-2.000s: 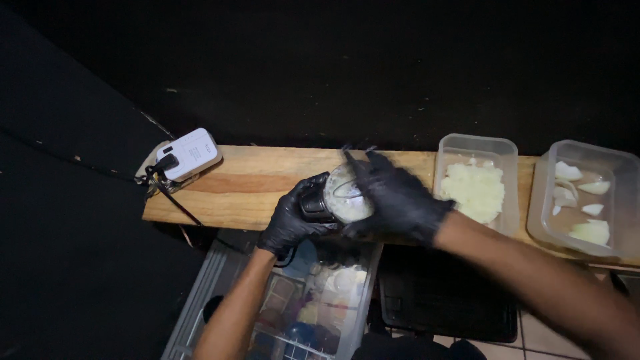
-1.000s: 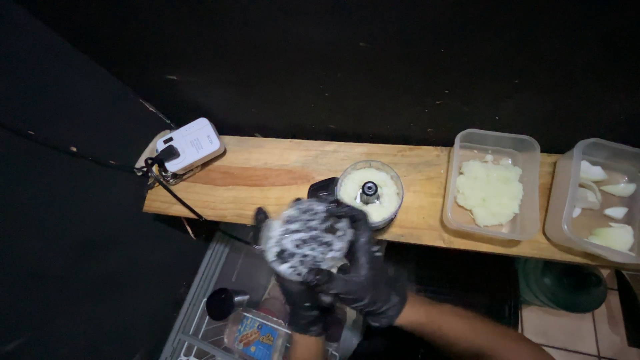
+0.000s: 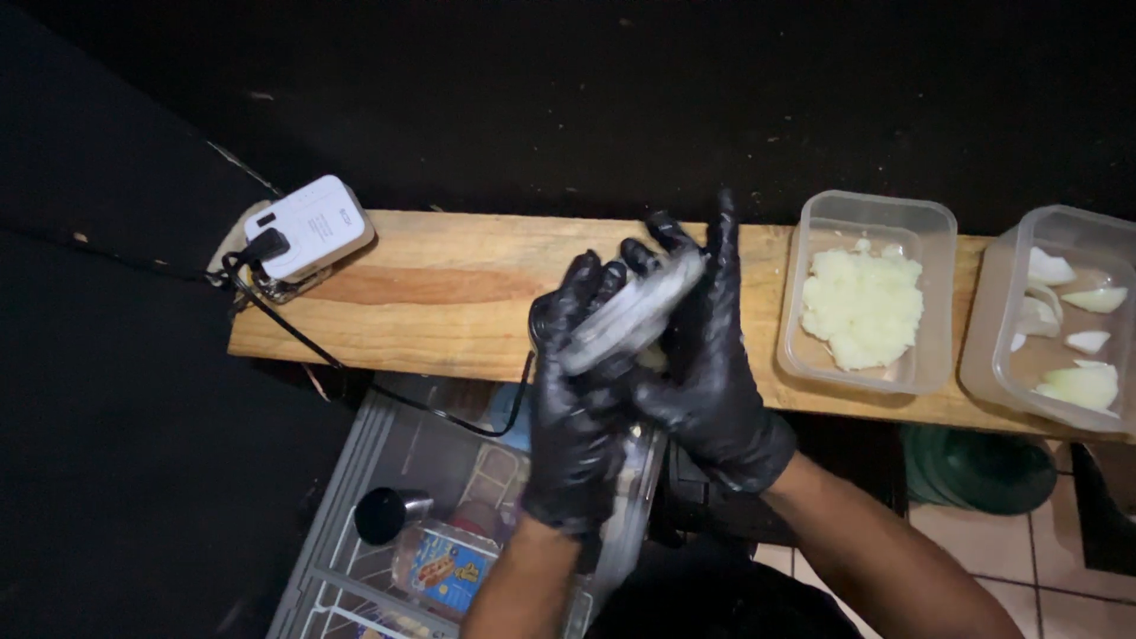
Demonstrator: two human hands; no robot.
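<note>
My left hand (image 3: pixel 577 382) and my right hand (image 3: pixel 710 364), both in black gloves, hold a clear round lid (image 3: pixel 635 311) between them, tilted on edge and blurred, over the wooden shelf (image 3: pixel 444 293). The chopper bowl seen earlier is hidden behind my hands. To the right, a clear plastic container (image 3: pixel 792 302) holds finely chopped onion (image 3: pixel 863 306). Beside it, at the right edge, a second plastic container (image 3: pixel 985 328) holds onion pieces (image 3: pixel 1078 386).
A white power adapter (image 3: pixel 315 226) with a black plug sits at the shelf's left end, its cord (image 3: pixel 426 408) hanging below the front edge. Beneath are a glass-topped freezer (image 3: pixel 328 497) with packages inside, a dark green round container (image 3: pixel 985 466) and a tiled floor (image 3: pixel 967 541).
Both hands first worked at the chopper bowl, then held the white-smeared lid to the left of it. Now they have moved up over the shelf with the lid turned edge-on.
</note>
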